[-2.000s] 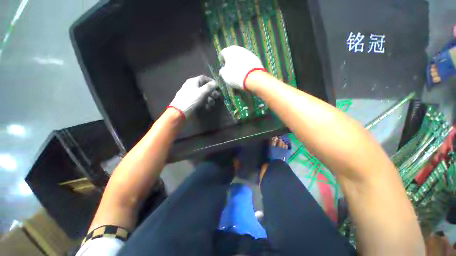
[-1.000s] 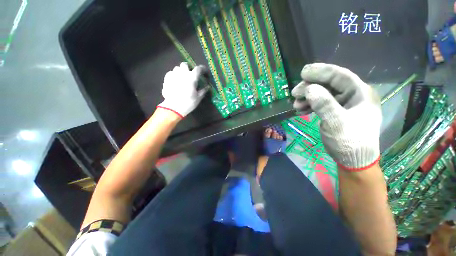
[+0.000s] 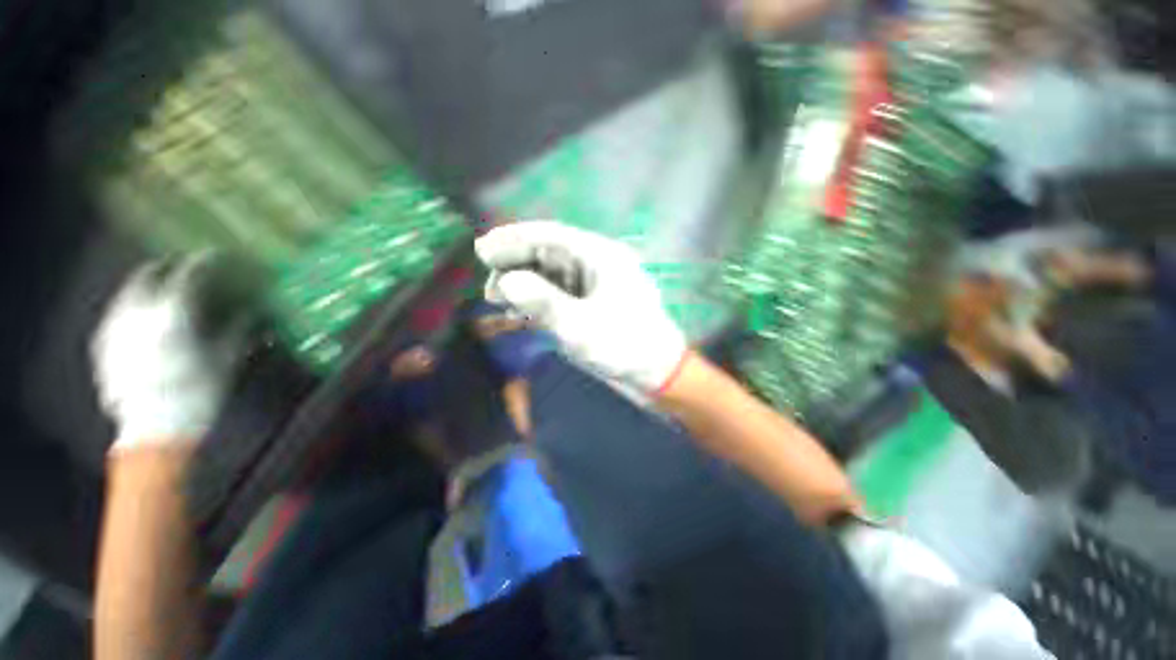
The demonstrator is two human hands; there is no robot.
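The view is blurred. Several long strip circuit boards [image 3: 271, 168] lie side by side in the black bin [image 3: 290, 432] at the left, their green wider ends towards me. My left hand [image 3: 161, 348], in a white knit glove, is at the left beside the boards; blur hides its fingertips and whether it holds anything. My right hand [image 3: 580, 297], in a white glove with a red cuff edge, is right of the bin above the floor. Its fingers are curled with thumb and fingertips close together; I cannot tell if something thin is between them.
A pile of loose green boards [image 3: 825, 271] with a red strip [image 3: 862, 129] lies at the right. Thin green waste strips [image 3: 568, 194] are on the floor beyond my right hand. Another person's hand [image 3: 1006, 322] and dark clothing are at the far right. A blue stool-like shape [image 3: 516, 529] is between my legs.
The view has swung right, so the bin now sits at the left and the board pile nearer the middle. My right hand is now lower and further left relative to the pile.
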